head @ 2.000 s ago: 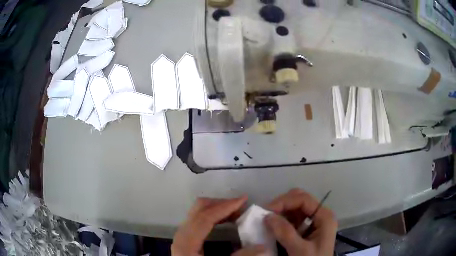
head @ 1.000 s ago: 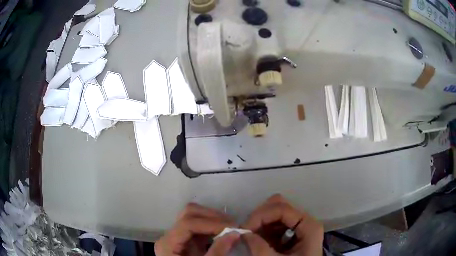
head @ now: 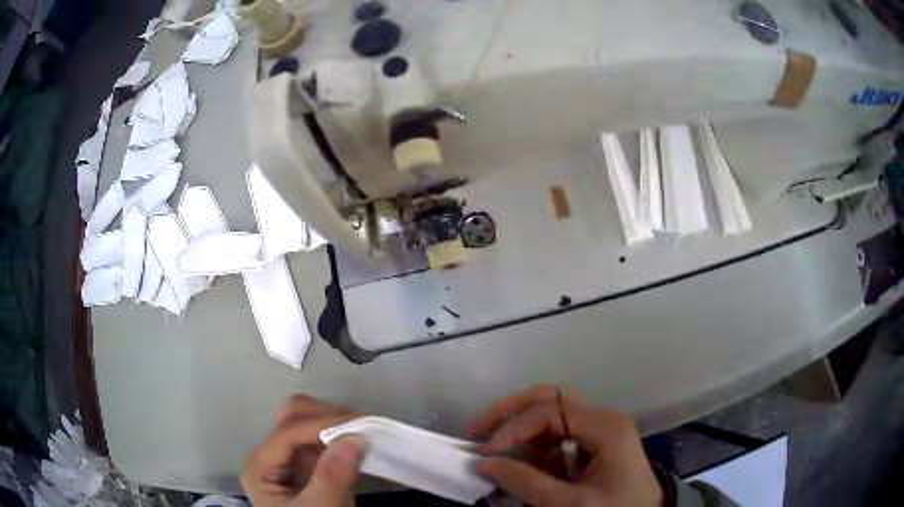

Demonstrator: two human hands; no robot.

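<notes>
A white fabric piece (head: 416, 457) with a thin dark edge line is stretched between my hands, over the table's front edge. My left hand (head: 307, 454) pinches its left end, thumb on top. My right hand (head: 570, 451) pinches its right end and also holds a thin pointed tool (head: 568, 448), tip up, within the fingers. Overlapping white pointed tabs (head: 218, 253) lie on the table left of the machine; one tab (head: 278, 312) points toward me.
The sewing machine head (head: 297, 168) stands beyond my hands, over the machine bed (head: 515, 282). Narrow white strips (head: 682, 178) lie on the bed at right. White scraps (head: 69, 473) are at the lower left edge. A white sheet (head: 748, 470) shows at lower right.
The fabric piece, earlier bunched between my fingertips, is now spread lengthwise between my hands, which are farther apart. The view has shifted, so the machine head appears farther left.
</notes>
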